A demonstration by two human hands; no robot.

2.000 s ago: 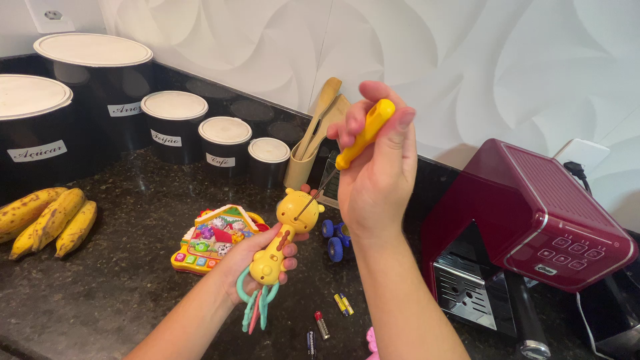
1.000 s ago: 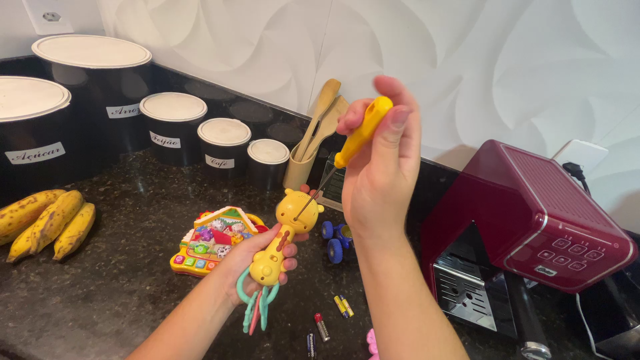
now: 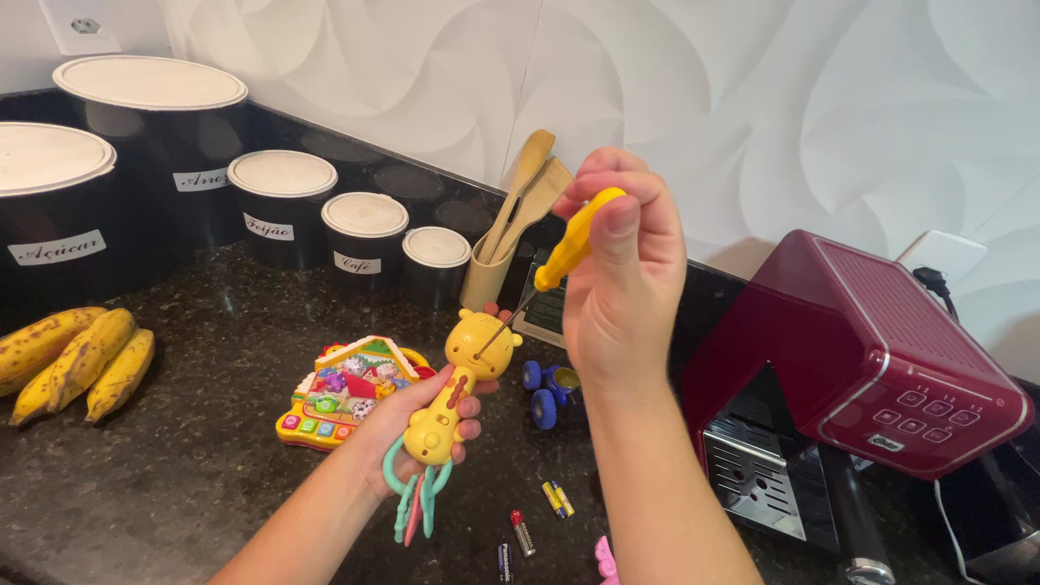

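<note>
My left hand [image 3: 406, 406] is closed around a yellow giraffe-shaped baby rattle [image 3: 443, 410], its head up and its teal and coral rings hanging below the wrist side. My right hand [image 3: 626, 268] grips the yellow handle of a screwdriver [image 3: 577, 240]. The thin metal shaft slants down to the left, and its tip meets the giraffe's head at or close to a small hole. Below the hands, on the dark granite counter, lie two yellow-and-blue batteries [image 3: 558, 499], a red-and-silver battery [image 3: 522, 533] and a dark blue battery [image 3: 505, 562].
A house-shaped musical toy [image 3: 349, 394] and bananas [image 3: 81, 361] lie to the left. Lidded black canisters [image 3: 284, 211] and a holder with wooden utensils [image 3: 486, 272] line the back. A blue-wheeled toy [image 3: 550, 390] sits behind my right forearm; a red coffee machine [image 3: 861, 349] stands at right.
My right hand has shifted its fingers on the screwdriver handle, which is now more enclosed by them. The rattle stays in my left hand in about the same place.
</note>
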